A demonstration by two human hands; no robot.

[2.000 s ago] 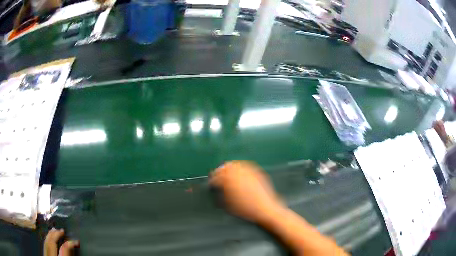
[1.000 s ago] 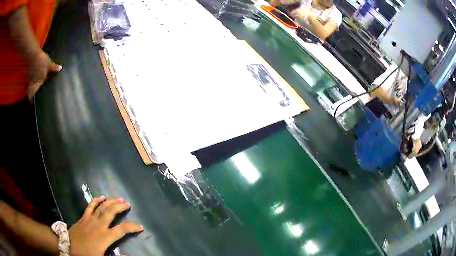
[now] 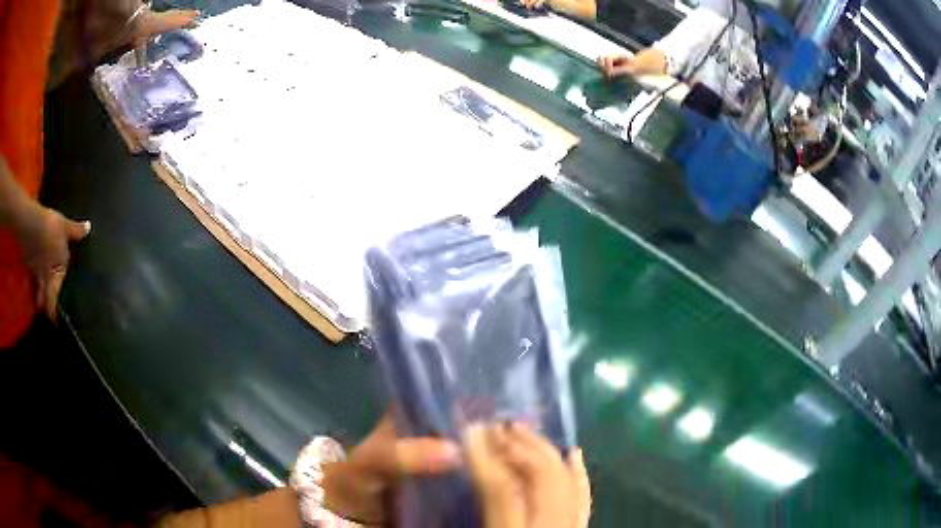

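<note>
A stack of bagged parts [image 3: 480, 320], dark phone-shaped panels in shiny clear poly bags, is held up over the green belt at lower centre, slightly blurred. My left hand [image 3: 387, 469], with a white band at the wrist, grips the stack's lower left side, thumb across the front. My right hand [image 3: 526, 476] is closed on the lower right end of the same stack, fingers over its front. The hidden fingers behind the stack do not show.
White padding sheets [image 3: 310, 155] lie on a cardboard sheet [image 3: 248, 253], with bagged parts [image 3: 160, 95] at their far left. A person in orange [image 3: 26, 248] stands at left. A blue fixture [image 3: 722, 165] and another person's hand [image 3: 635, 65] are across the green belt [image 3: 660, 330].
Both my hands now hold a stack of bagged parts; a second ago my left hand was open over the bench. The white sheets now sit farther left in view, and another hand reaches over their far corner.
</note>
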